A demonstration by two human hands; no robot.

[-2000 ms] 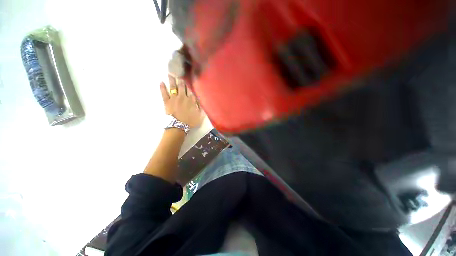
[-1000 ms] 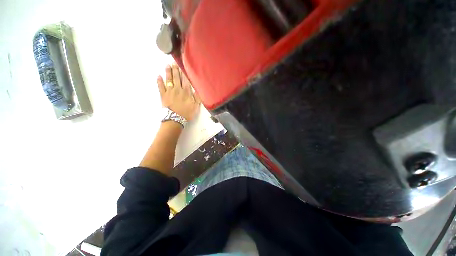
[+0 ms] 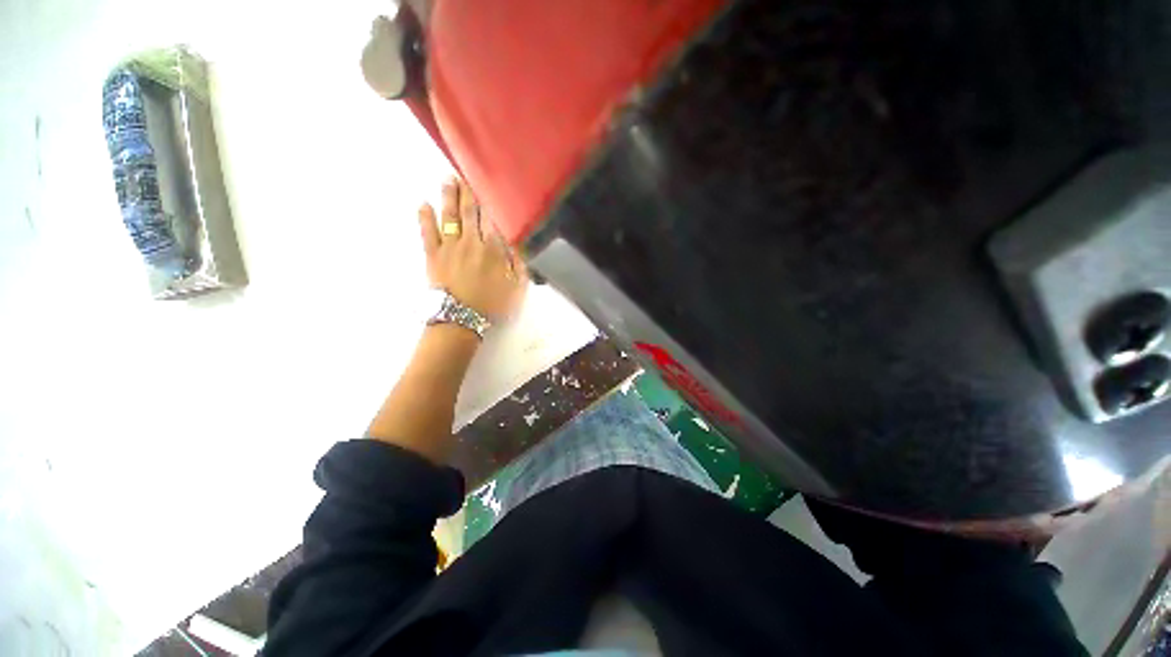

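The red-and-black cutting machine [image 3: 822, 270] fills the upper right of the view, very close to the camera. The white fabric lay [image 3: 295, 385] covers the left side. My left hand [image 3: 478, 267] lies flat on the lay with fingers apart, right beside the machine's red part; it holds nothing, and some fingertips are partly hidden by the machine. My right hand is not visible; only the dark right sleeve shows below the machine. The knife and base plate are hidden behind the motor body.
A grey metal block with a blue patterned wrapped handle [image 3: 141, 167] lies on the lay at the upper left. The dark-brown table edge [image 3: 546, 401] carries white scraps. Green floor [image 3: 732, 469] with scraps shows beyond it.
The machine has shifted down and left in view, showing more of its black body. The metal block appears a little further right. My left hand stays flat on the lay.
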